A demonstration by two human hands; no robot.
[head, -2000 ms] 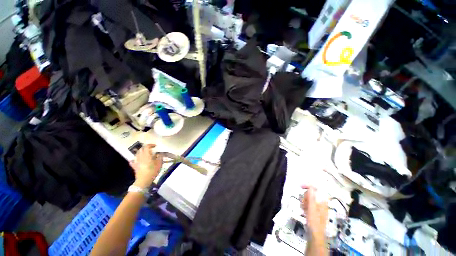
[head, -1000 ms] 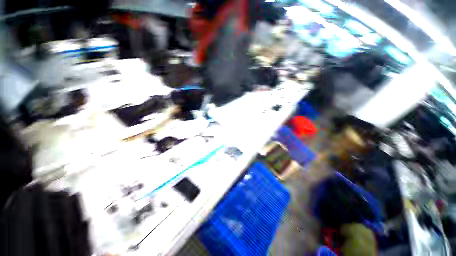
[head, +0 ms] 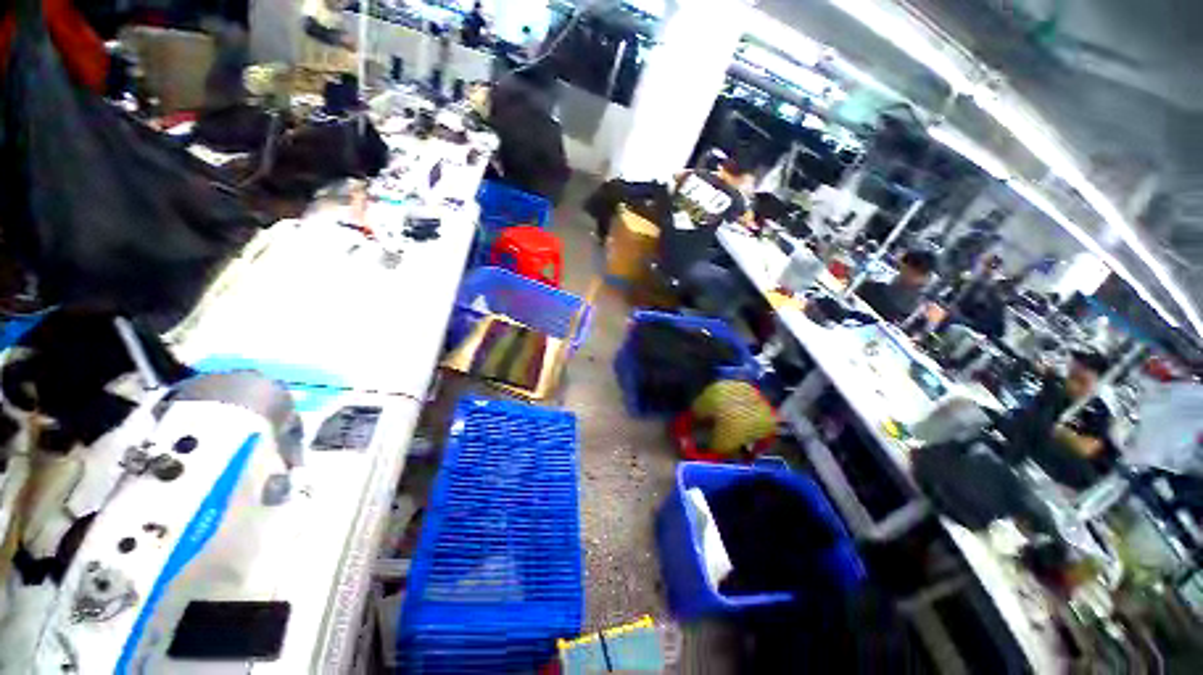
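Note:
Neither of my hands is in the picture. Nearest in front of me at the lower left is a white sewing machine point(head: 198, 508) with a blue stripe, set in a white table point(head: 346, 560). A black mobile phone point(head: 230, 630) lies flat near its front edge. Dark cloth point(head: 86, 369) lies behind the machine at the left. A blue slatted plastic crate point(head: 499, 514) stands on the floor to the right of the table.
The aisle floor point(head: 617, 501) runs between two table rows. Blue crates with dark cloth point(head: 778, 534) line its right side. A red stool point(head: 528, 251) and an open box point(head: 508, 356) are farther up. Several people sit at the right row, one in a black shirt point(head: 706, 205).
The view has swung right, from the dark cloth bundle and both my hands to the machine, crates and aisle. My hands have left the picture.

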